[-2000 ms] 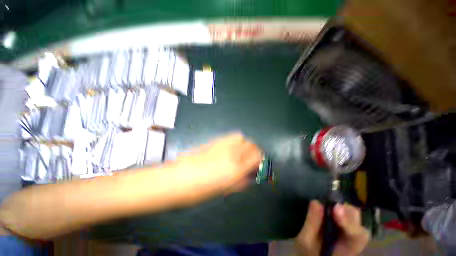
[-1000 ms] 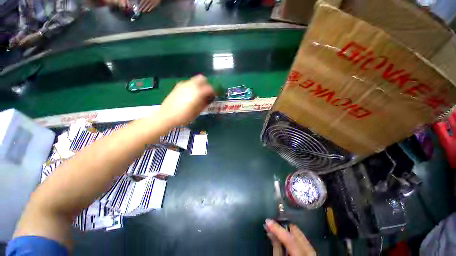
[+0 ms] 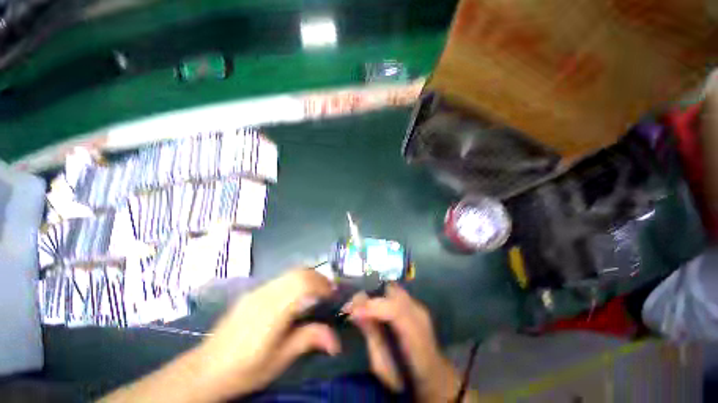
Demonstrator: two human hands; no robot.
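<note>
A green circuit board (image 3: 383, 258) lies flat on the dark green bench in front of me, blurred, with a small orange-yellow tab at its right end. A pale part lies against its left end; its outline is unclear. My right hand (image 3: 405, 334) holds the black handle of the soldering iron (image 3: 399, 360) just below the board. A thin light pointed piece, seemingly the iron's metal end, shows over the board's left part. My left hand (image 3: 275, 330) is left of it, fingers bent. Thin solder wire (image 3: 179, 330) runs to this hand; its fingertips are blurred.
Stacked LCD modules (image 3: 169, 212) stand in rows at left, beside a white box (image 3: 20, 268). The red-rimmed tin (image 3: 479, 224), fan (image 3: 480, 149) and cardboard box (image 3: 551, 71) are at right. Behind runs the green conveyor (image 3: 268, 83) with boards. A person's sleeve shows at far right.
My left hand has come back from the conveyor to the bench. My right hand and the iron have moved left from beside the tin. A board now lies before my hands; the lone white module beside the stacks is gone.
</note>
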